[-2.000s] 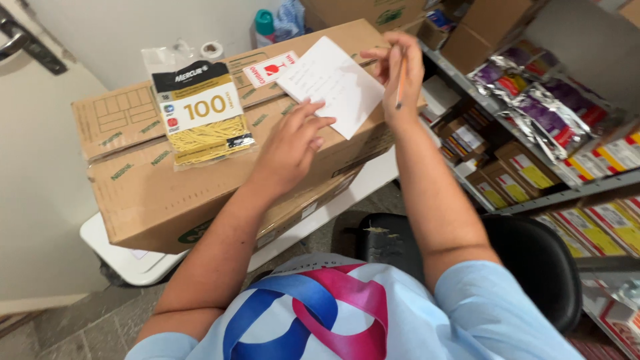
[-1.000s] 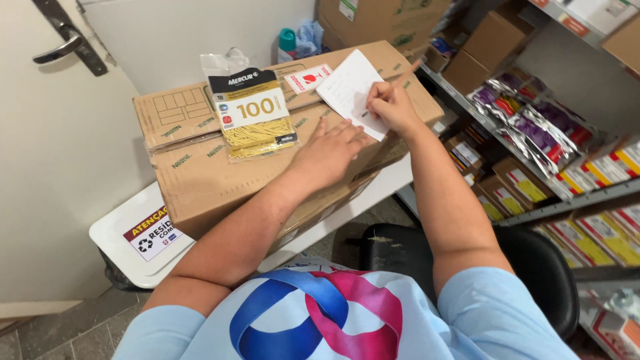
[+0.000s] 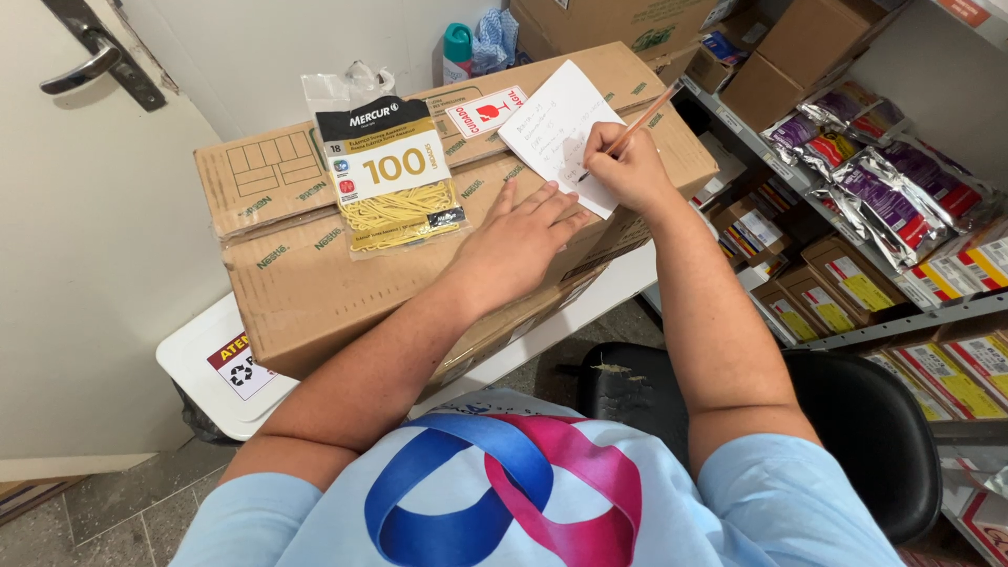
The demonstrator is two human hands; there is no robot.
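Note:
My right hand (image 3: 630,167) grips a pen (image 3: 642,118) with an orange barrel, its tip down at a sheet of white paper (image 3: 551,118) that bears handwriting. The paper lies tilted on a closed cardboard box (image 3: 378,276). My left hand (image 3: 520,244) rests flat on the box top just below the paper, fingers spread, holding nothing. Left of the paper lies a clear Mercur bag of yellow rubber bands (image 3: 390,177). Between the bag and the paper is a red and white fragile sticker (image 3: 484,111) on the box.
Behind the box stand an aerosol can (image 3: 457,55) and a crumpled blue cloth (image 3: 496,39). A white lidded bin (image 3: 189,346) is at the left, near a door handle (image 3: 83,69). On the right are a black chair (image 3: 858,441) and metal shelves (image 3: 874,319) with boxes and foil packs.
Two seconds ago my right hand was raised beside the paper's right edge with the pen. It is now down on the paper, pen tip at the sheet. The view has shifted.

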